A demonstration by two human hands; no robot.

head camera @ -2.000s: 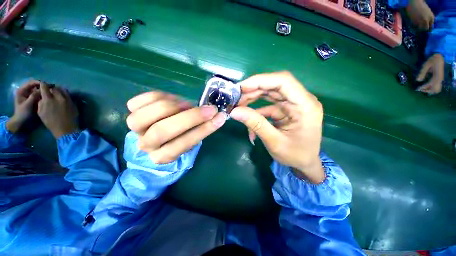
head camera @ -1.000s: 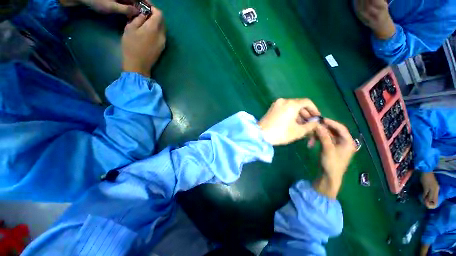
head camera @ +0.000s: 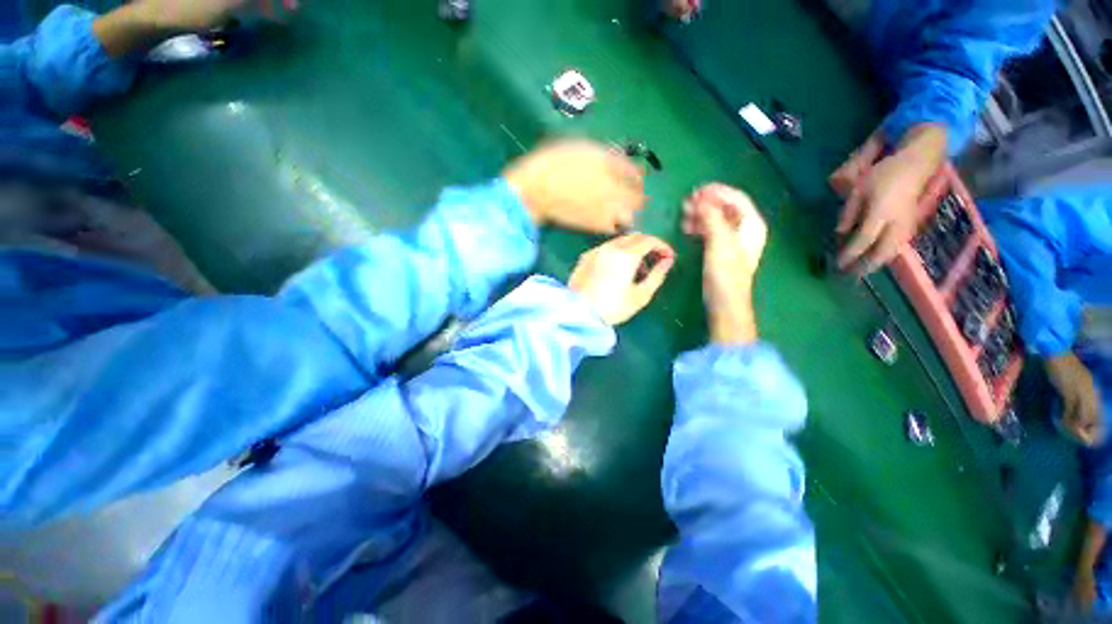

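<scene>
My left hand (head camera: pixel 620 278) is a little right of the picture's middle, its fingers curled round a small dark piece (head camera: pixel 649 265) that looks like a watch case. The fingers hide part of it. My right hand (head camera: pixel 728 222) is apart from it to the right, raised above the green belt (head camera: pixel 780 280). Its fingers are curled and blurred; I cannot tell if they hold anything. A small unit with a dark tail (head camera: pixel 639 155) lies on the belt beyond my hands, and a silver-white square unit (head camera: pixel 571 92) lies farther off.
Another person's hand (head camera: pixel 576 185) reaches in from the left, just above my left hand. A pink-red parts tray (head camera: pixel 937 319) stands at the right, with another person's hand (head camera: pixel 890 201) at its near end. Two small units (head camera: pixel 883 345) (head camera: pixel 919 428) and a white piece (head camera: pixel 756 118) lie near.
My hands were together and are now apart, my left hand lower left with the dark piece. The neighbour's arm has come in from the left. A hand has reached the tray.
</scene>
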